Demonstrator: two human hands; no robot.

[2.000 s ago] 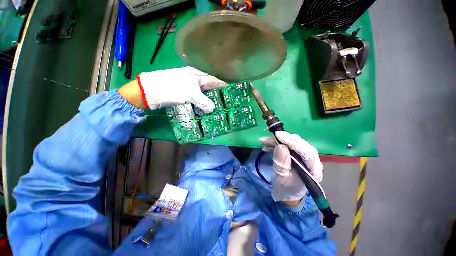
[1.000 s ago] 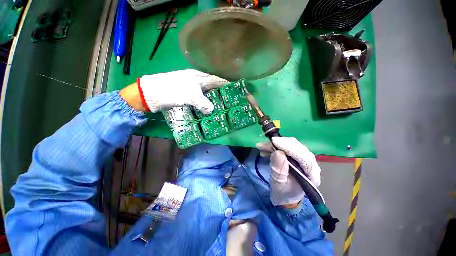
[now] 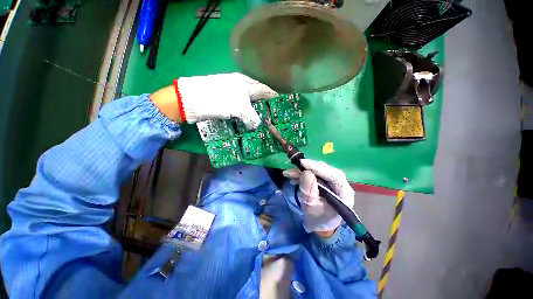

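Note:
A green PCB panel (image 3: 258,144) of several small boards lies near the front edge of the green mat. My left hand (image 3: 221,102), in a white knit glove with a red cuff edge, lies over the panel's upper left part and holds it; the fingertips are at the panel's middle. Whether solder wire is between the fingers cannot be told. My right hand (image 3: 322,195), in a thin white glove, grips the soldering iron (image 3: 334,202) like a pen. The iron's tip is over the panel's middle, close to my left fingertips.
A translucent hood disc (image 3: 299,47) stands behind the panel. The iron stand (image 3: 408,76) and sponge tray (image 3: 404,122) are at right, a black fan grille (image 3: 418,20) behind. Tweezers (image 3: 200,26) and a blue stick (image 3: 148,24) lie upper left. A yellow scrap (image 3: 328,148) lies right of the panel.
The iron's tip has moved left from the panel's right edge to its middle. The yellow scrap, partly behind the iron before, now shows fully. The view has shifted slightly.

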